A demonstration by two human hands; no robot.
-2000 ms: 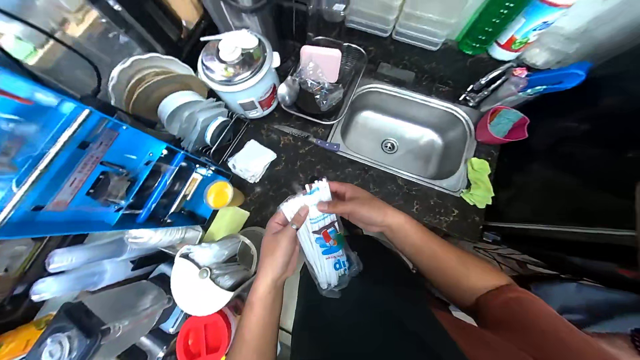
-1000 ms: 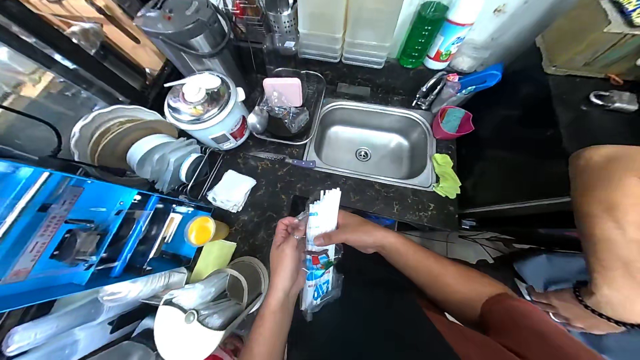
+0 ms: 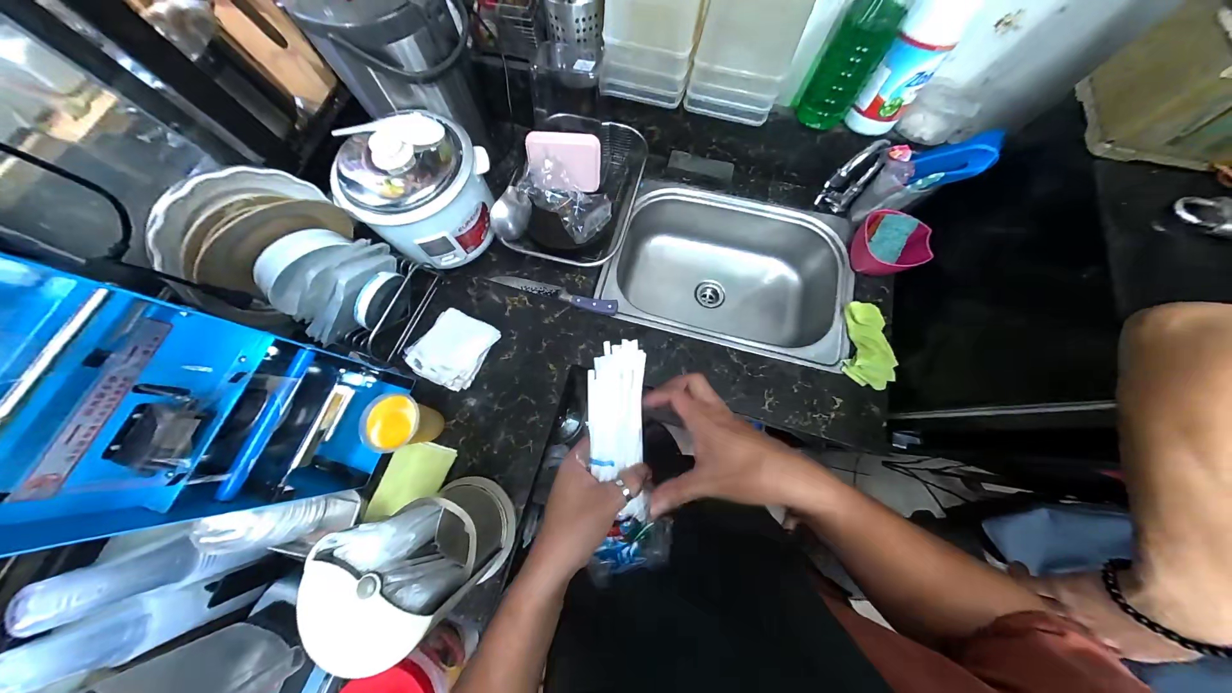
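Observation:
A bundle of white paper-wrapped sticks, perhaps straws (image 3: 616,409), stands upright in my left hand (image 3: 592,505), whose fingers wrap its lower part. A clear printed plastic bag (image 3: 626,549) hangs around the bundle's lower end, below my fingers. My right hand (image 3: 717,448) is just right of the bundle, thumb and fingers spread in a curve, with nothing seen between them; its thumb tip is close to the bag. Both hands are in front of the counter edge, below the steel sink (image 3: 731,274).
A knife (image 3: 553,292) lies left of the sink, near a folded white cloth (image 3: 453,348). A rice cooker (image 3: 414,192), a dish rack with plates (image 3: 250,241) and a blue organizer (image 3: 192,423) stand left. Another person's arm (image 3: 1155,481) is at the right edge.
My right hand has let go of the bundle and opened beside it. The white sticks now stand further out of the bag, which is lower. The other person's arm has come into view at the right.

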